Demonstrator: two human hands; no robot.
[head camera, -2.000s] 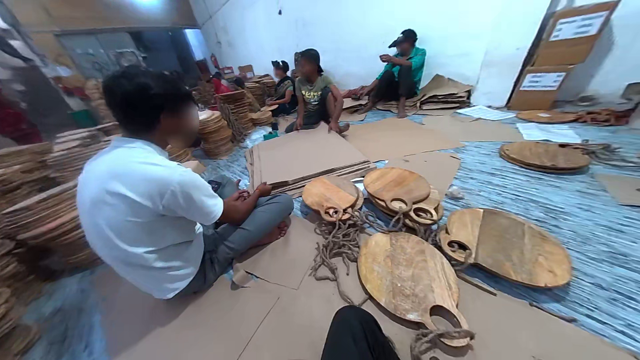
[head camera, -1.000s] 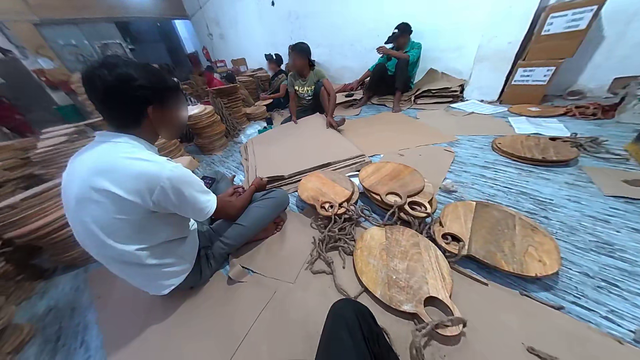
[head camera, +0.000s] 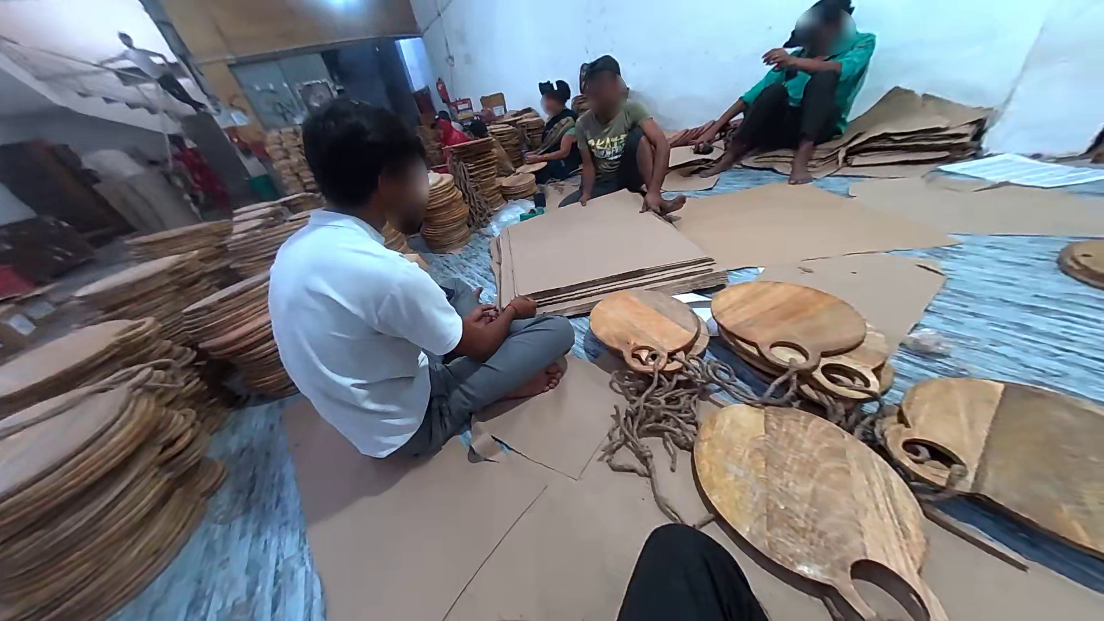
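Observation:
Neither my left hand nor my right hand shows; only my dark-clad knee (head camera: 690, 578) is visible at the bottom edge. Beside it, a large round wooden board (head camera: 811, 492) with a looped handle lies on brown cardboard sheets. Behind are a smaller round wooden board (head camera: 647, 323) and a stack of oval wooden boards (head camera: 785, 315). Brown cords (head camera: 651, 410) lie tangled near their handles. More large wooden boards (head camera: 1044, 448) overlap at the right. A pile of cardboard sheets (head camera: 595, 246) lies beyond, its near left corner close to a seated co-worker's hands.
A co-worker in a white shirt (head camera: 362, 319) sits cross-legged at my left. Tall stacks of round wooden boards (head camera: 78, 492) line the left side. Further co-workers sit near the back wall, one beside piled brown sheets (head camera: 914, 138). A patterned blue mat (head camera: 1000, 302) covers the floor.
The view has swung left. The far co-worker in green had an arm stretched out two seconds ago and now sits with a hand raised near the chin.

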